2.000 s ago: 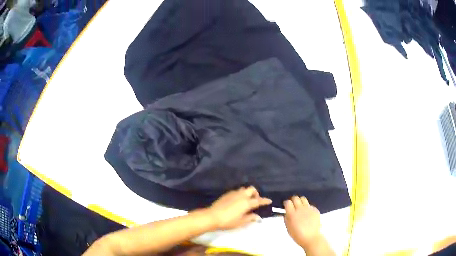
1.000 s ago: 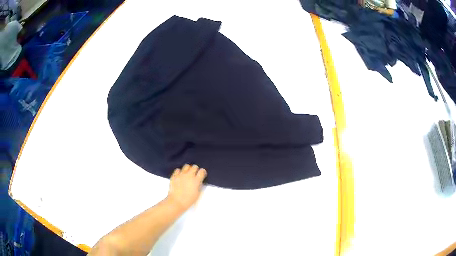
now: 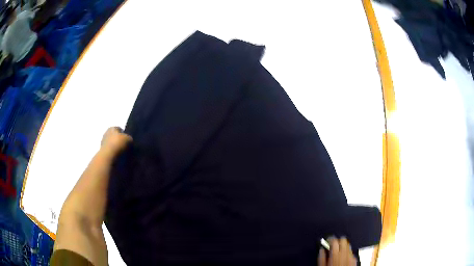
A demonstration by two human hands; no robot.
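Observation:
A large dark matte garment piece [image 3: 223,145] lies across the white table, its lower part cut off by the frame's bottom edge. A tab juts out at its lower right and a smaller one at its top. My left hand [image 3: 115,141] grips the garment's left edge. My right hand [image 3: 339,252] is at the garment's lower right, near the tab, partly cut off by the frame's bottom edge. A short white stick, like a marking pen [image 3: 325,243], shows at its fingers, held in the hand.
The white table [image 3: 332,67] has yellow-orange tape [image 3: 391,156] running down its right part. A dark cloth pile [image 3: 423,39] lies at the upper right. Blue crates or bags [image 3: 26,109] and red stools [image 3: 40,57] stand left of the table.
The shinier lining piece seen two seconds ago no longer shows. Since one second ago the garment has come nearer, my left hand has moved up to its left edge, and my right hand has come into view.

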